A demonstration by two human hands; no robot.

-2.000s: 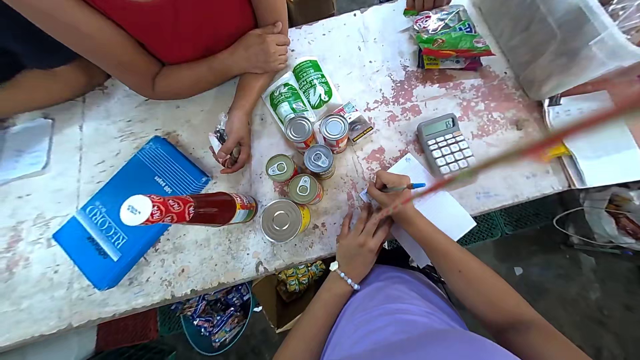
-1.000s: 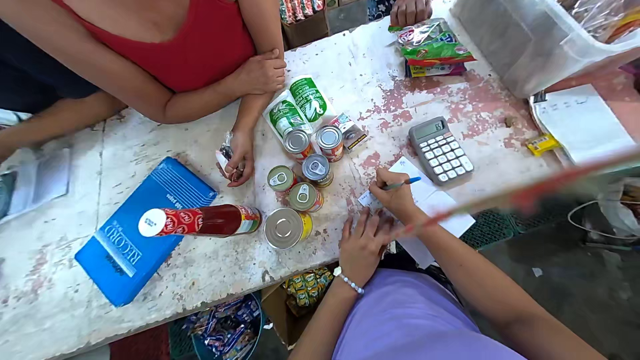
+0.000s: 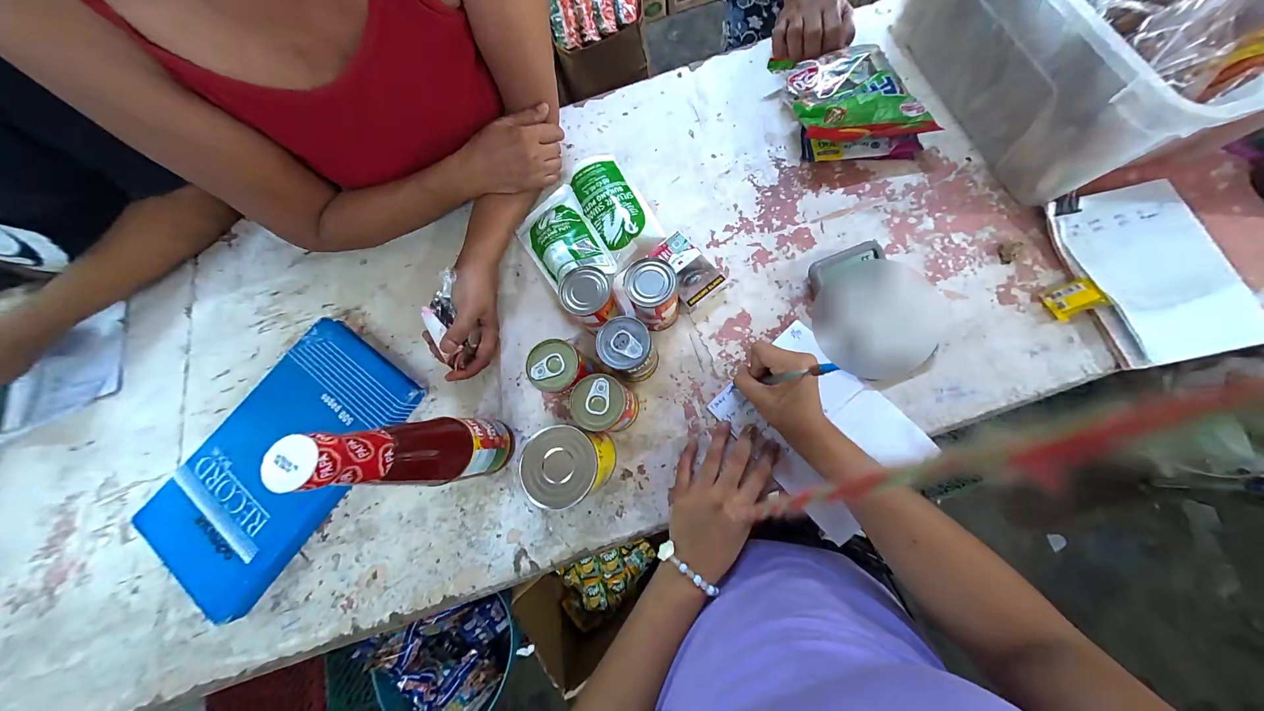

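Observation:
My right hand [image 3: 785,390] holds a blue pen [image 3: 802,374] over a white sheet of paper [image 3: 874,425] that bears writing. Flat on the paper's left part and the counter lies my left hand [image 3: 719,494], fingers spread, a beaded bracelet on its wrist. Left of my hands stand several small food cans [image 3: 602,402] and a larger can [image 3: 559,467]. Behind them are two green-and-white packs [image 3: 604,212] and a small box [image 3: 688,269]. A calculator [image 3: 844,263] sits beyond the pen, mostly hidden by a blurred patch. A bottle of red sauce [image 3: 434,451] stands by a blue record book [image 3: 286,474].
Across the worn counter [image 3: 464,553], a person in red rests folded arms [image 3: 395,202], one hand holding a small wrapped item. Another person's hand [image 3: 813,28] is near snack packs [image 3: 857,104]. A plastic bin [image 3: 1027,99] and an open notebook [image 3: 1170,267] stand at right.

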